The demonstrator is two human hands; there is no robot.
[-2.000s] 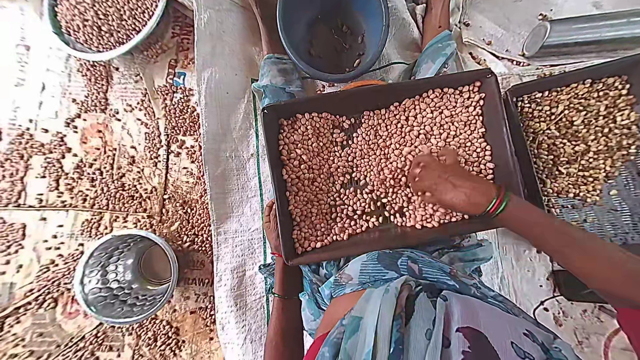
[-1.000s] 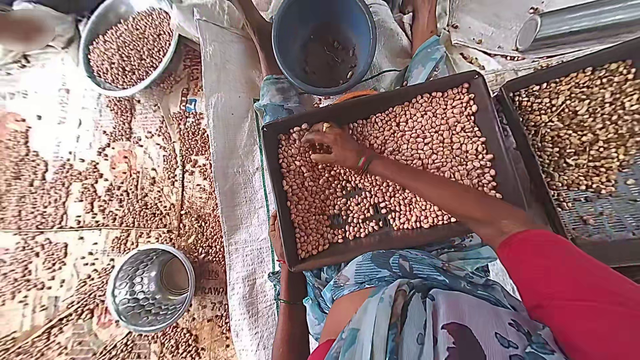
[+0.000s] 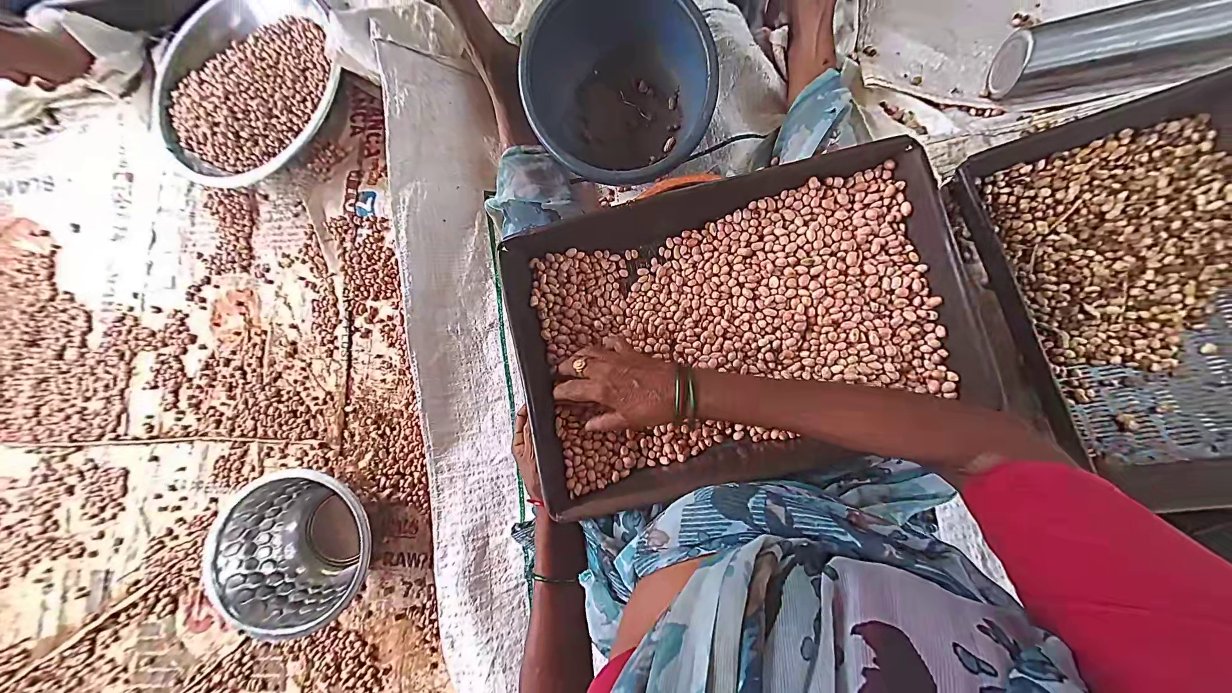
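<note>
A dark rectangular tray [image 3: 731, 472] lies tilted over my lap, spread with pinkish-brown shelled nuts [image 3: 789, 279] that look like peanuts. My right hand [image 3: 616, 387], with a ring and green bangles, rests palm down on the nuts near the tray's left side, fingers slightly apart. Whether nuts are under its fingers is hidden. My left hand [image 3: 526, 452] is at the outside of the tray's left wall, gripping or supporting it, with most of its fingers hidden behind the wall. The tray's dark bottom shows in a small patch at the upper left.
Beyond the tray stands a blue plastic tub [image 3: 539, 87] with a little debris. A metal basin [image 3: 173, 159] of nuts is at upper left, near another person's hand [image 3: 43, 56]. A dimpled metal pot [image 3: 226, 577] lies among scattered nuts. At right are a second tray [image 3: 1011, 289] and a metal cylinder [image 3: 1116, 48].
My right hand has moved from the tray's right part to its upper left, then down toward me. The left hand stays by the tray's left wall. Another person's hand has appeared at upper left.
</note>
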